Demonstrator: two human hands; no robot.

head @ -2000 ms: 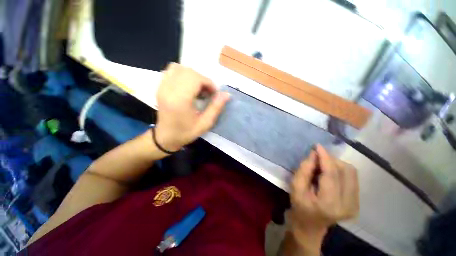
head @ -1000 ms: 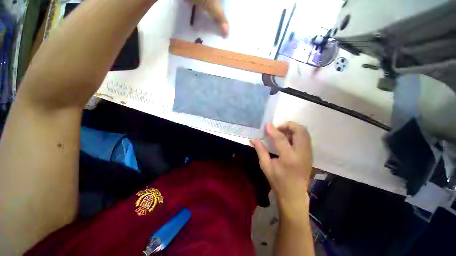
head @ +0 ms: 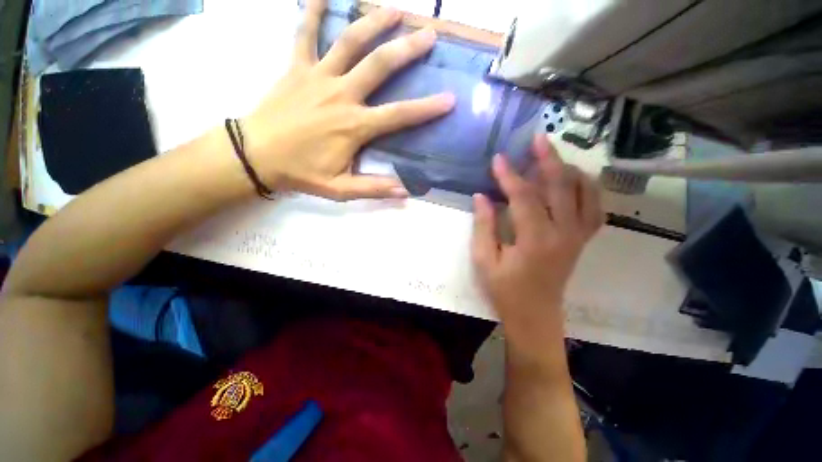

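The clear template (head: 433, 135) lies closed over grey-blue fabric on the machine bed, its right end beside the needle area. Its orange-brown hinge strip (head: 469, 33) runs along the far edge, partly hidden by my left fingers. My left hand (head: 329, 117) lies on top with fingers spread, pressing the sheet. My right hand (head: 545, 212) has its fingertips at the template's near right edge, slightly blurred; it grips nothing that I can see. The presser foot area (head: 581, 117) is just right of the template. The needle itself cannot be made out.
The cream machine head (head: 631, 45) overhangs the upper right. A black piece (head: 95, 126) lies at the left, with pale blue-grey pieces (head: 108, 27) behind it. Loose dark pieces (head: 739, 271) lie at the right end. The table's near edge (head: 388, 293) runs below my hands.
The template has been closed over the grey-blue piece and moved away from me and right, up to the machine head. My left hand has come down flat on it; my right hand has moved up beside it.
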